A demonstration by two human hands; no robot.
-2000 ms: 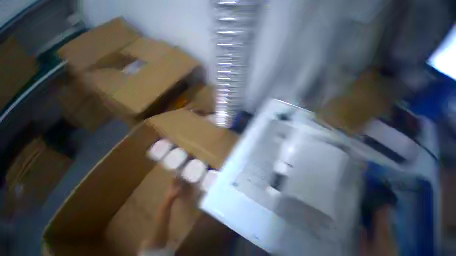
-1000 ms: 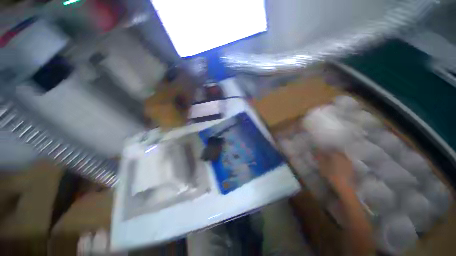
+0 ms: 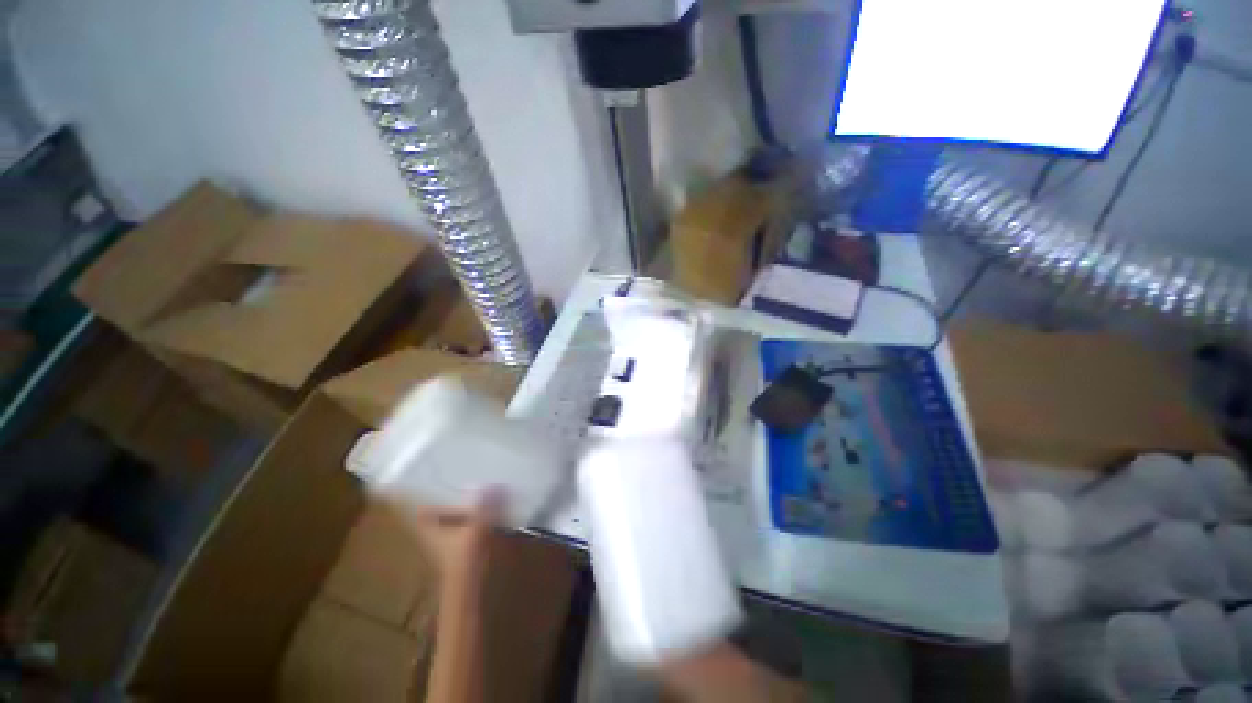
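My left hand (image 3: 460,536) holds a white plastic housing (image 3: 474,453) tilted above the right part of the open left carton (image 3: 206,577), partly over the table's left edge. My right hand (image 3: 721,676), blurred and cut by the bottom edge, holds a second white housing (image 3: 652,549) over the table's front edge. The two housings are close together. The white holding fixture (image 3: 666,364) stands behind them on the grey perforated plate (image 3: 567,385). Small dark parts show on the fixture. The housings hide the front of the plate.
A blue mouse pad (image 3: 879,453) with a black block (image 3: 791,398) lies at the table's right. The supply carton at right holds rows of white housings (image 3: 1153,659). The laser head (image 3: 636,52) hangs above. A silver duct (image 3: 446,179) and cartons (image 3: 330,282) stand behind left.
The view has swung back from the right carton toward the table. My right hand has left that carton and holds a housing; my left hand now holds one near the left carton.
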